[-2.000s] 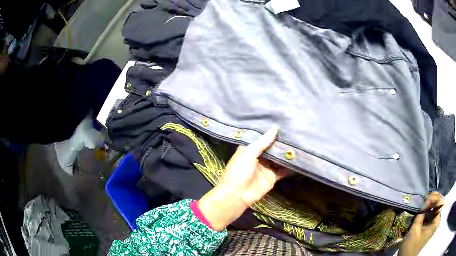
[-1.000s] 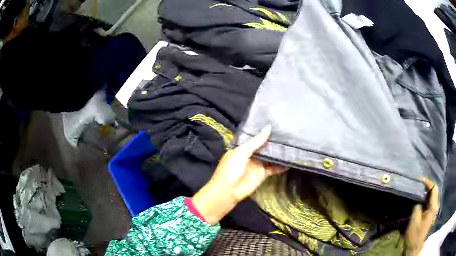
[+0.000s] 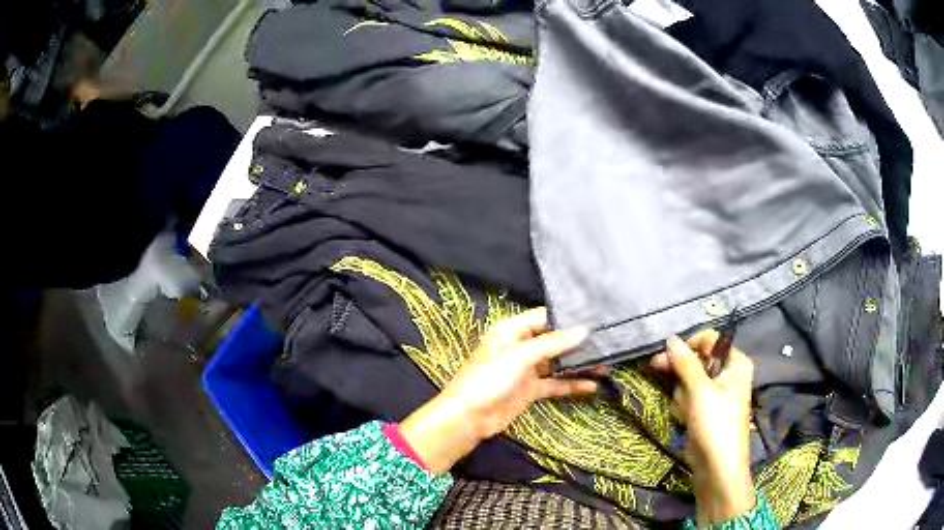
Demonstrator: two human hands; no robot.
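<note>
A denim jacket (image 3: 652,176) lies opened with its paler grey inside up. Its front placket (image 3: 714,308), with metal buttons, runs from the lower left corner up to the right. My left hand (image 3: 502,383) holds the placket's lower left corner, thumb on top and fingers partly beneath. My right hand (image 3: 709,399) is at the placket's edge beside it, thumb against the edge. A small dark tool, apparently thread snips (image 3: 721,348), shows between its fingers, mostly hidden. Yellow embroidery (image 3: 590,440) shows on dark cloth under and around both hands.
A pile of dark jackets (image 3: 404,197) lies at the left and beneath the work. The white table edge (image 3: 230,197) shows at left. A blue bin (image 3: 248,388) is below it. Crumpled pale material (image 3: 78,466) lies at lower left. More dark garments lie at right.
My right hand has moved left from the placket's far right end to near my left hand. The placket now slants up to the right, and more embroidery and the jacket's right part show.
</note>
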